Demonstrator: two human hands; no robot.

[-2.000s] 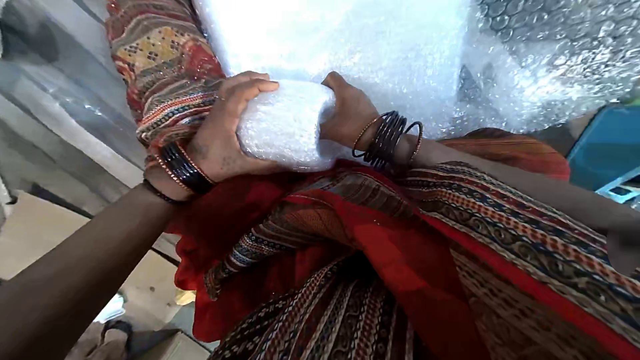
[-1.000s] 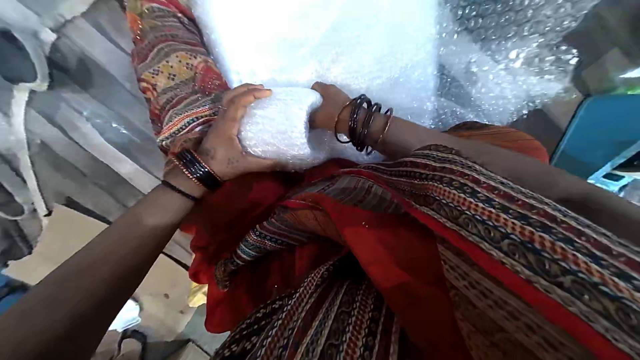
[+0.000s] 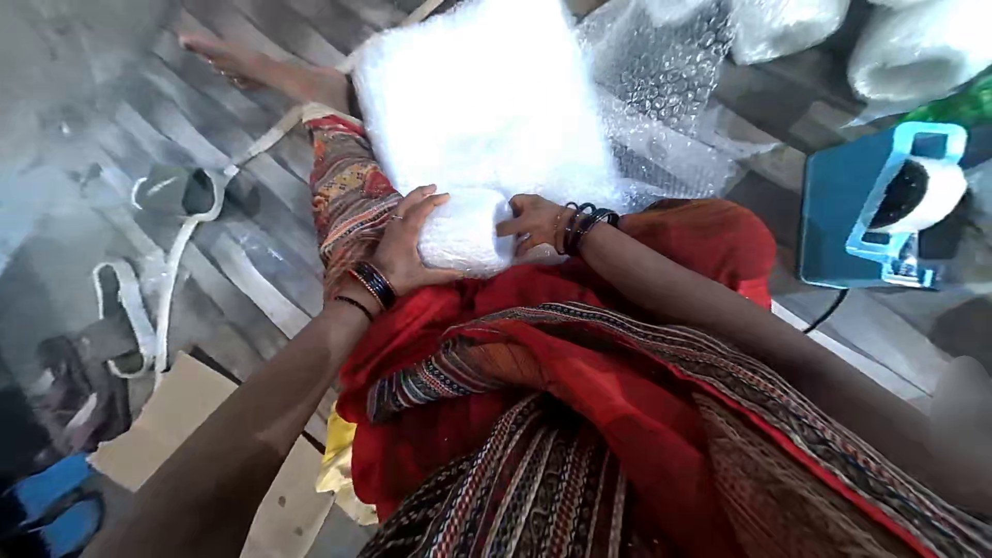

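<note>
A roll of white foam or bubble wrap (image 3: 463, 232) lies across my lap. My left hand (image 3: 407, 242) grips its left end, with the thumb below and the fingers over the top. At the roll's right end is my right hand (image 3: 535, 225), its fingers bent at the rim and partly inside the opening; whether they pinch the wrap is unclear. Behind the roll a wide white padded sheet or bundle (image 3: 480, 101) stretches away over the floor. Whatever the roll may contain is hidden.
Loose bubble wrap (image 3: 666, 85) lies right of the white sheet. Farther right are wrapped rolls (image 3: 918, 58) and a blue tape dispenser (image 3: 852, 209) with a cable. White strapping (image 3: 174, 271) curls on the floor at left, near cardboard pieces (image 3: 174, 418) and a yellow bag (image 3: 341, 457).
The view has widened to show more floor and the tape dispenser. My right hand's fingers are now bent at the roll's open end; my left hand keeps its grip.
</note>
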